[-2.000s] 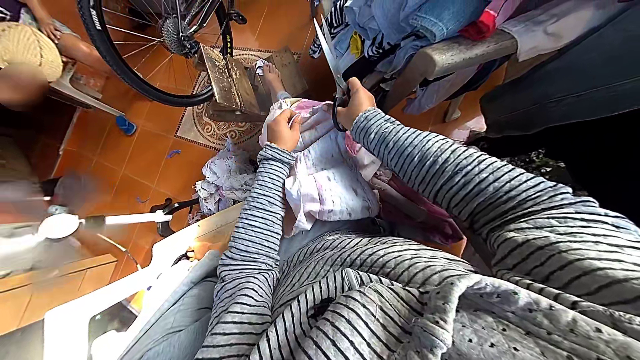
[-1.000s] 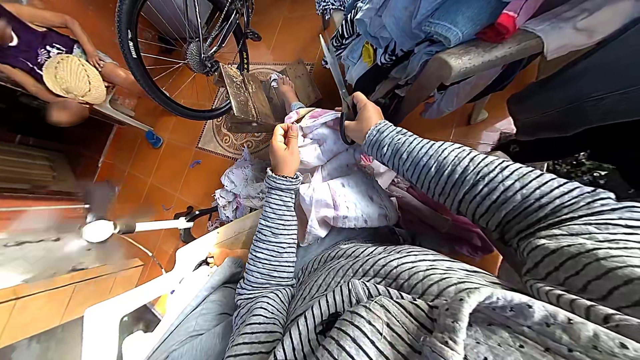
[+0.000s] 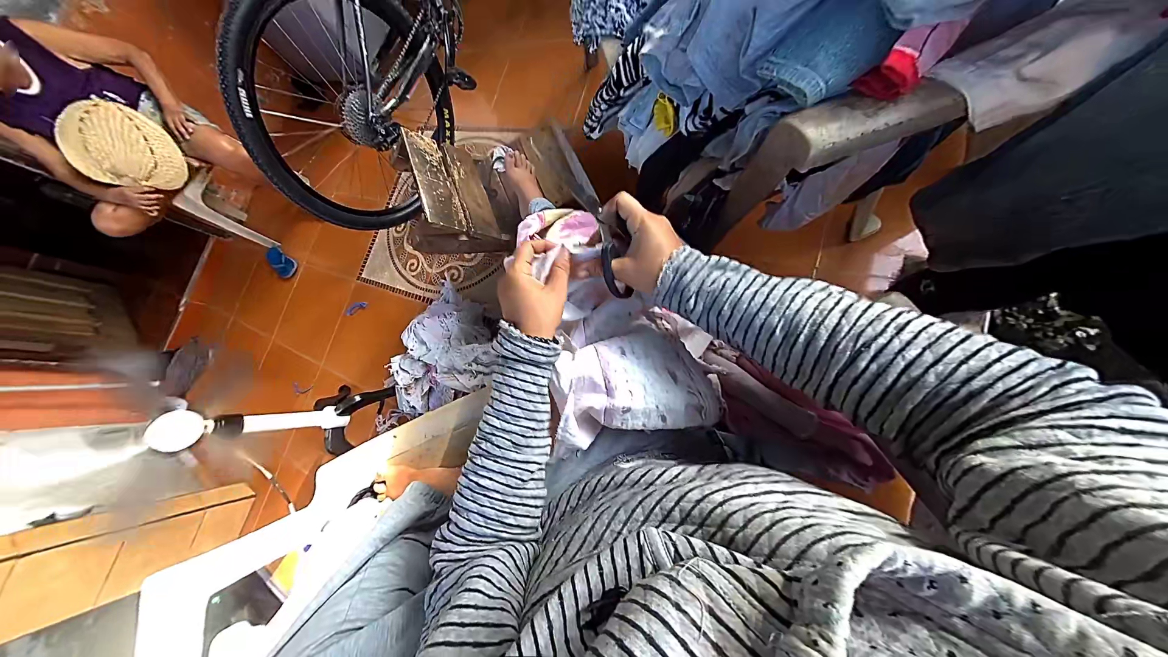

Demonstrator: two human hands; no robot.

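Note:
My left hand (image 3: 536, 290) pinches the edge of a white and pink patterned cloth (image 3: 630, 379) between thumb and fingers. The cloth hangs down over my lap. Just right of it, my right hand (image 3: 643, 245) is closed on the dark handles of a large pair of scissors (image 3: 581, 173), whose blades point up and away from me. Whether the blades are apart is hard to tell. Dark red fabric (image 3: 808, 420) lies beneath the cloth on the right.
Heaped clothes (image 3: 730, 55) cover a wooden bench (image 3: 849, 123). Crumpled cloth (image 3: 447, 351) lies on the left, near a fan (image 3: 175, 431) and a white plastic chair (image 3: 210, 566). Ahead are a wooden block (image 3: 456, 192) and a bicycle wheel (image 3: 239, 109). A seated person holds a straw hat (image 3: 120, 144).
My left hand has moved from upright beside the cloth to nearer the scissors, with the cloth's edge raised in its fingers. The seated person has come more into view since the oldest frame.

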